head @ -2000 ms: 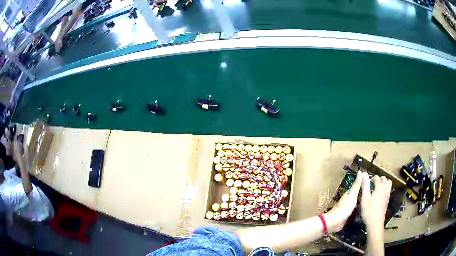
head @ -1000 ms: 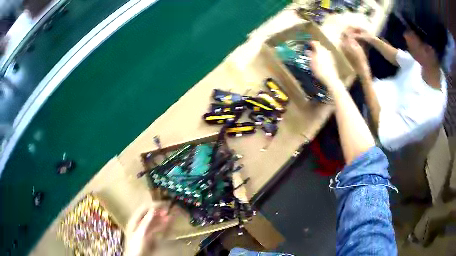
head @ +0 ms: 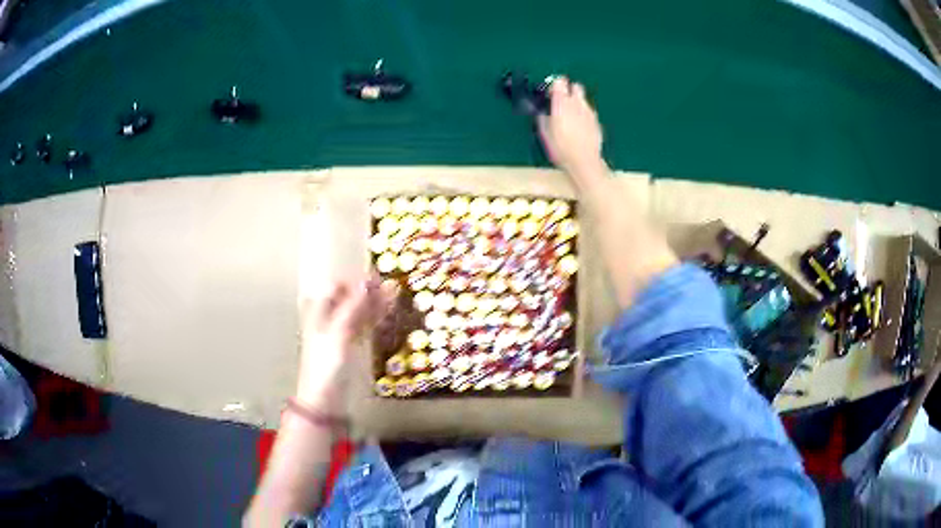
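Observation:
A cardboard box (head: pixel 577 340) of upright yellow battery cells (head: pixel 495 211) with thin red and dark wires is on the ledge in front of me. My left hand (head: pixel 351 307) is at the box's left edge, near a gap among the cells. It is blurred, and whether it holds anything cannot be told. My right hand (head: pixel 570 119) reaches over the green belt, its fingertips closed on a small black unit (head: pixel 528 95). The fingers partly cover the unit.
More black units (head: pixel 377 85) are spaced along the green belt (head: pixel 454 134) to the left. A dark case (head: pixel 91 289) lies on the left ledge. Right are a box of green boards (head: pixel 761 299), black-and-yellow cases (head: pixel 851 299) and another box (head: pixel 896 258). A person's pale clothing (head: pixel 913 464) shows lower right.
The view has swung back from the right to the cell box. My right hand has left the neighbouring board box for the belt; my left hand has moved from the board box to the cell box.

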